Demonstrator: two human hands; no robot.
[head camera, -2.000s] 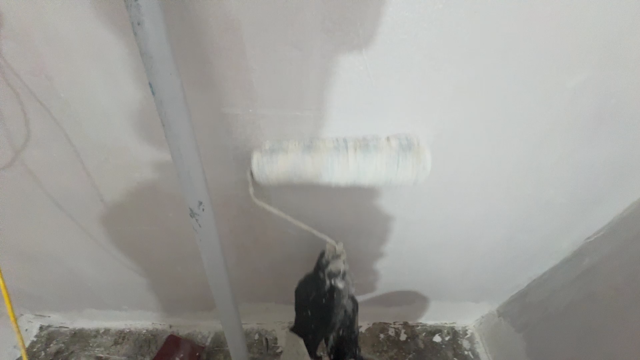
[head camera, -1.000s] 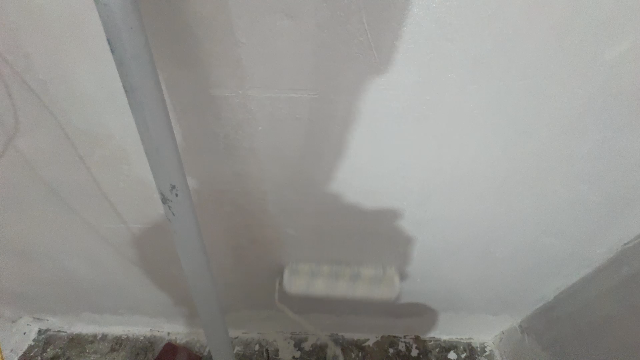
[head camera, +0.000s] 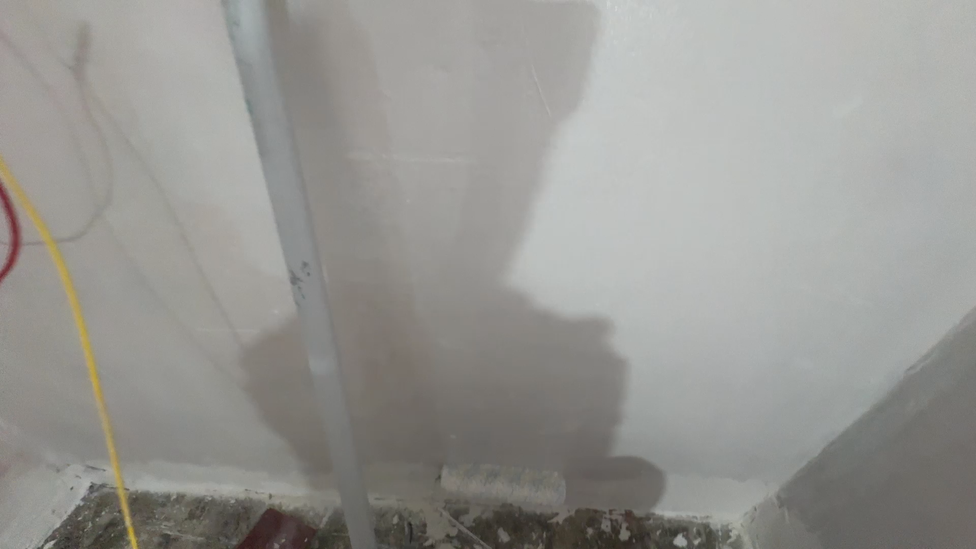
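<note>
Neither my left hand nor my right hand shows in the head view. A paint roller (head camera: 503, 485) with a whitish sleeve lies against the foot of the wall (head camera: 724, 229), just above the floor edge. Its thin wire frame runs down out of the picture, so the handle and whatever holds it are hidden. A broad dark shadow falls on the pale wall around and above the roller.
A grey pole (head camera: 305, 290) crosses the view upright, left of the roller. A yellow cable (head camera: 80, 328) and a red cable (head camera: 11, 229) hang at the left. A dark red object (head camera: 276, 530) lies on the paint-spattered floor (head camera: 183, 518). Another wall surface (head camera: 884, 457) adjoins at the right.
The roller has moved down the wall to its foot. The dark, paint-marked hand or glove at the roller's handle two seconds ago is out of view. More of the yellow cable shows.
</note>
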